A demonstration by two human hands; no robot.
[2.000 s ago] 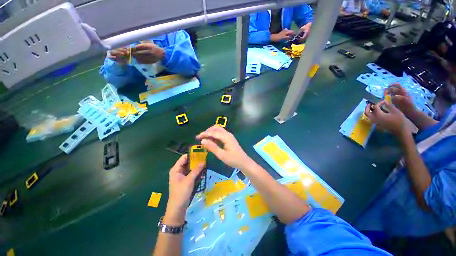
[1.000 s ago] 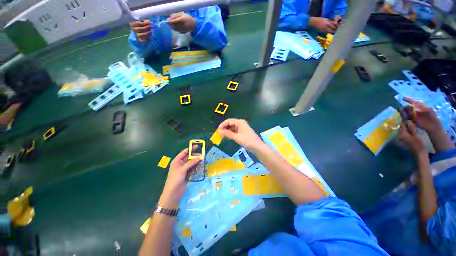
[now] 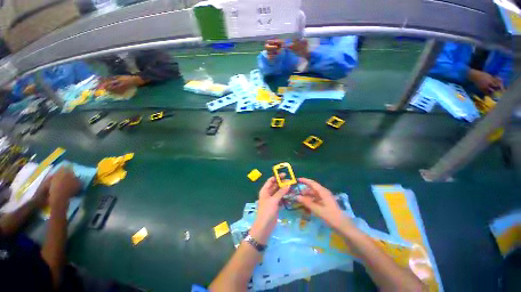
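Observation:
A black phone housing with a yellow frame around its window is held upright in front of me. My left hand grips its left side. My right hand is at its lower right side, with fingers touching it; the keypad part is partly hidden and blurred. Light-blue used backing sheets lie in a loose pile under my hands. A light-blue sticker sheet with yellow pieces lies to the right.
Framed housings and a bare black housing lie ahead. Another black housing and loose yellow pieces lie left. Workers' hands show left and across. Metal posts stand right; a socket strip hangs above.
The view has swung left. The yellow piece is gone from my right hand, which has moved onto the housing beside my left hand. A loose yellow piece now lies just left of the housing.

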